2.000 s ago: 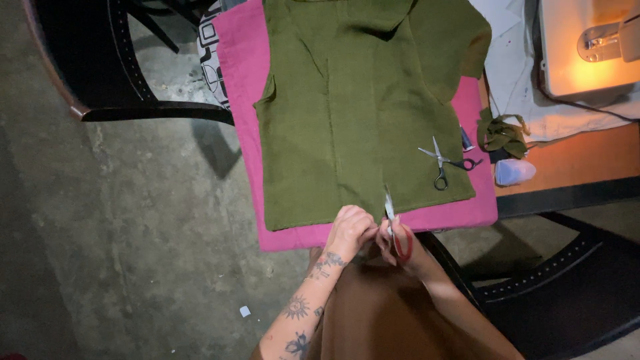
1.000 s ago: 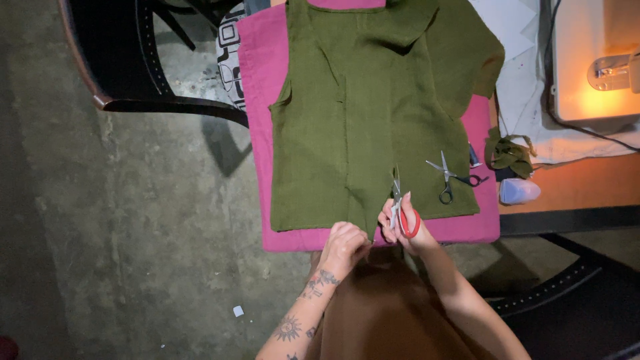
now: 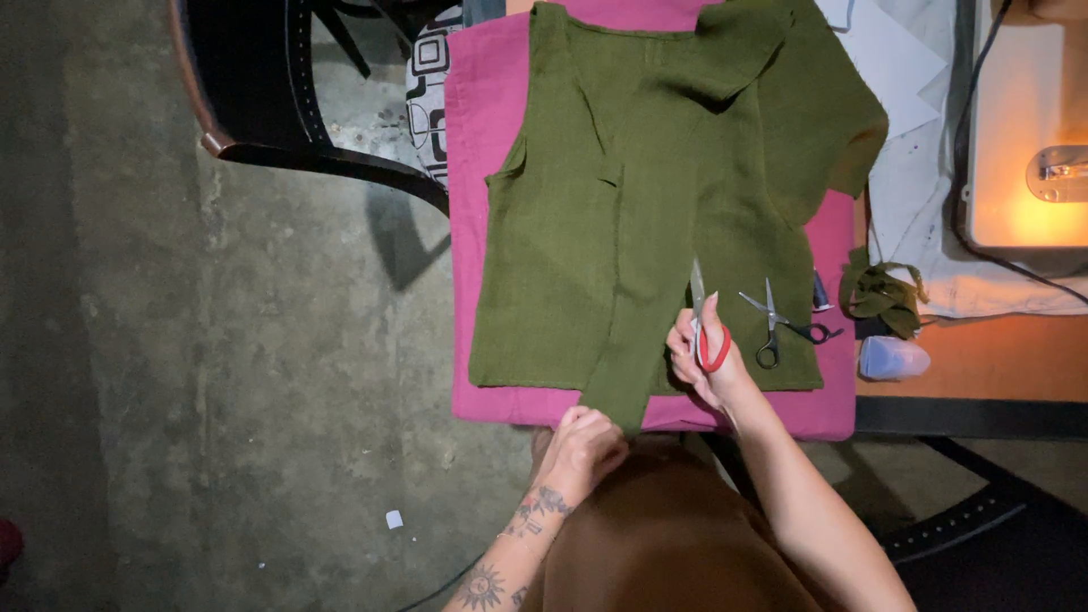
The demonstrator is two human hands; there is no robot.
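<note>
A green cloth garment (image 3: 544, 280) lies spread on a folded pink cloth (image 3: 484, 406). My left hand (image 3: 586, 446) grips the lower end of a green fabric strip (image 3: 637, 357) that hangs past the garment's bottom edge. Red-handled scissors (image 3: 714, 348) are in my right hand (image 3: 705, 344), their blades pointing away from me along the strip's right edge. To the right of that hand, black-handled scissors (image 3: 772, 321) rest with spread blades on the garment. A dark thread spool (image 3: 821, 291) sits by the garment's right edge.
At the right, green fabric scraps (image 3: 884, 297) and a translucent bluish object (image 3: 892, 358) lie on the wooden table (image 3: 977, 365). A sewing machine (image 3: 1020, 127) with a lit lamp stands beyond, on white cloth. Dark chairs (image 3: 374, 161) flank the table at upper left and lower right.
My right hand and the red-handled scissors have moved farther up the garment, away from my left hand. The green strip between the hands now shows as a separate, slanted length.
</note>
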